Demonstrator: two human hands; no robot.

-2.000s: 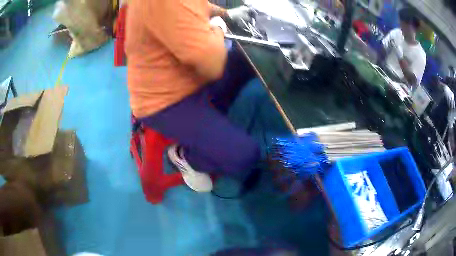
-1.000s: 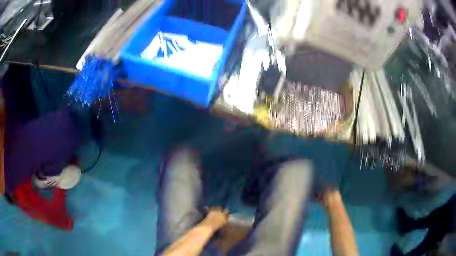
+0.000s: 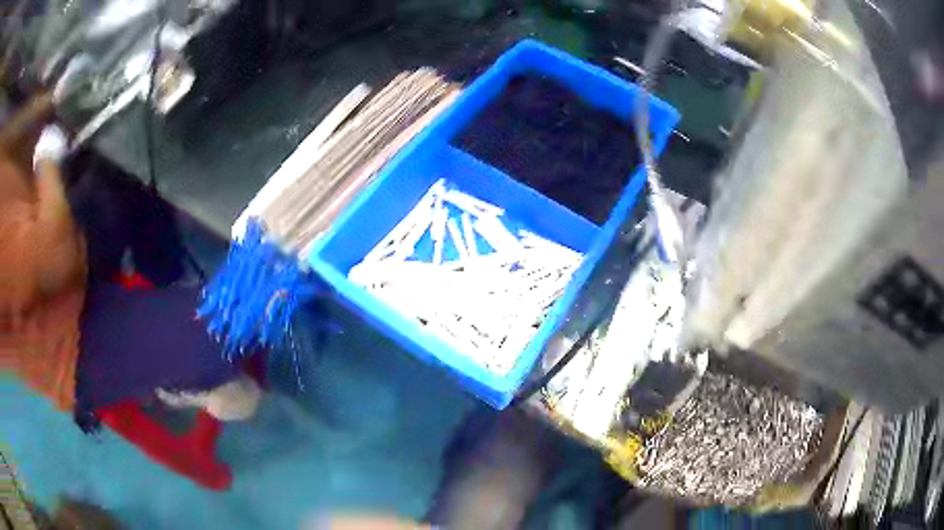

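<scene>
The blue parts bin (image 3: 414, 347) lies on the bench in front of me. Its near compartment holds white sleeves (image 3: 476, 300); its far compartment looks dark. Grey-white wired strips (image 3: 357, 155) lie bundled left of the bin, their blue wires (image 3: 254, 295) fanning over the bench edge. A heap of small metal pieces (image 3: 735, 440) lies right of the bin, below the machine. A blurred skin-coloured patch, apparently my left hand or forearm (image 3: 352, 522), is cut off by the bottom edge; its fingers cannot be made out. My right hand is out of the picture.
The large light-grey machine (image 3: 828, 259) stands at the right, with the pale machine head (image 3: 631, 342) left of the metal heap. More strips (image 3: 880, 466) lie at the lower right. A coworker in orange (image 3: 36, 280) is at the left edge, beside a red stool (image 3: 171, 445).
The view has swung left and closer to the bench; the bin is now central and larger. My right hand and most of my legs have left the picture.
</scene>
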